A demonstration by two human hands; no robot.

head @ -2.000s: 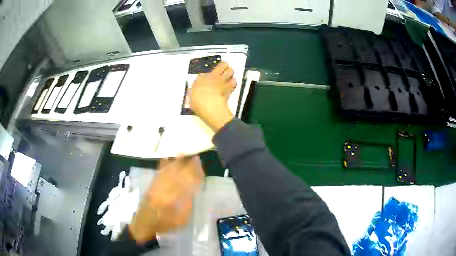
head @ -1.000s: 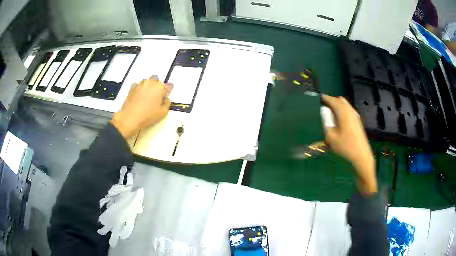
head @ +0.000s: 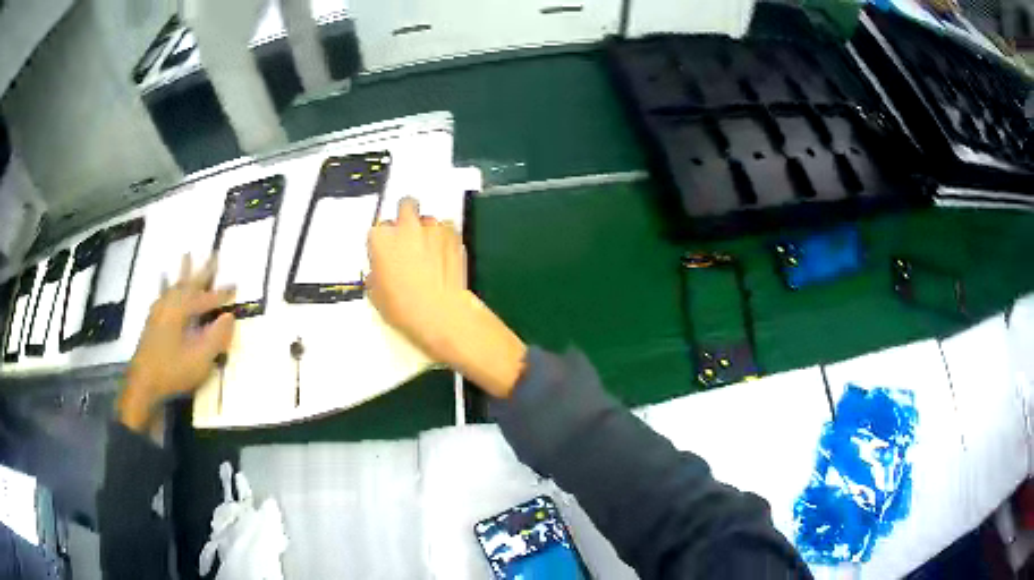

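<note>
Two black phone middle frames lie apart on the white feed belt, one at the left (head: 272,195) and one at the right (head: 355,172). My left hand (head: 170,346) has its fingers spread, with fingertips at the lower end of the left frame. My right hand (head: 422,278) is curled against the lower right side of the right frame. Its thumb and any grip are hidden. A frame with blue film (head: 531,532) lies at the bottom on the white bench sheets (head: 454,453).
More frames (head: 104,283) stand in a row at far left. The green belt (head: 556,272) bears a frame (head: 726,365), a blue-filmed piece (head: 825,256) and another frame (head: 932,283). Black trays (head: 771,136) lie beyond. Peeled blue film (head: 858,476) and white gloves (head: 244,538) lie nearer.
The view has shifted. My right hand has left the green belt, where it was handling a frame, and come back to the white feed belt. Two separated frames now lie between my hands.
</note>
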